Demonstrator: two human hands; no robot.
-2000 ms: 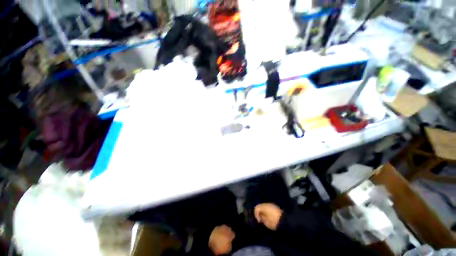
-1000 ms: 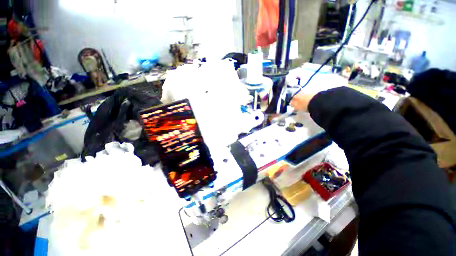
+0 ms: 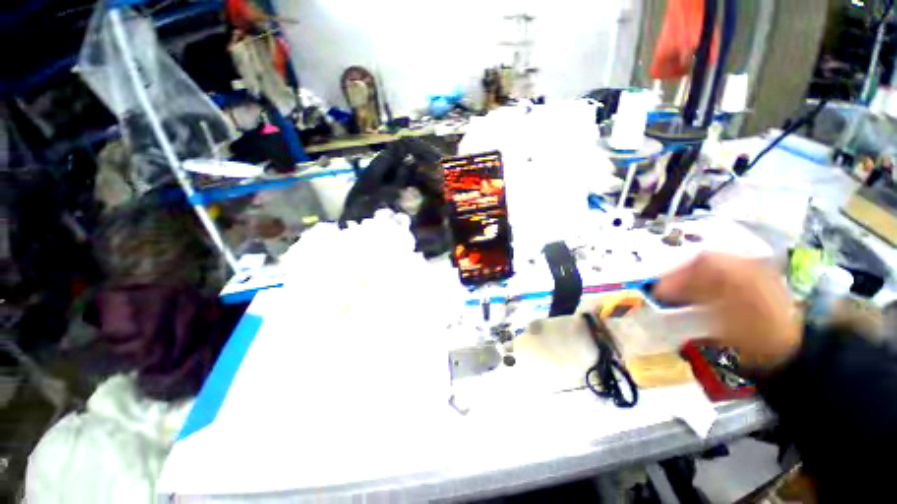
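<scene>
A phone (image 3: 478, 219) with a red-orange and black screen stands upright at the needle end of the white sewing machine (image 3: 639, 258). A black strap (image 3: 563, 280) is draped over the machine arm. My right hand (image 3: 740, 307) is blurred, in front of the right part of the machine and partly over the red parts tray (image 3: 728, 379). Its fingers point left; I cannot tell whether it holds anything. Black-handled scissors (image 3: 612, 372) lie beside the machine base. My left hand is not in view.
A white fabric heap (image 3: 356, 266) lies on the table (image 3: 325, 433) at left. A black bundle (image 3: 393, 182) is behind it. Thread cones (image 3: 629, 120) stand behind the machine. Burgundy fabric (image 3: 162, 335) and a pale bag (image 3: 103, 443) are at lower left.
My right arm has drawn back from behind the machine to its front right side. The view has turned left, so the phone shows further right and more of the table front shows.
</scene>
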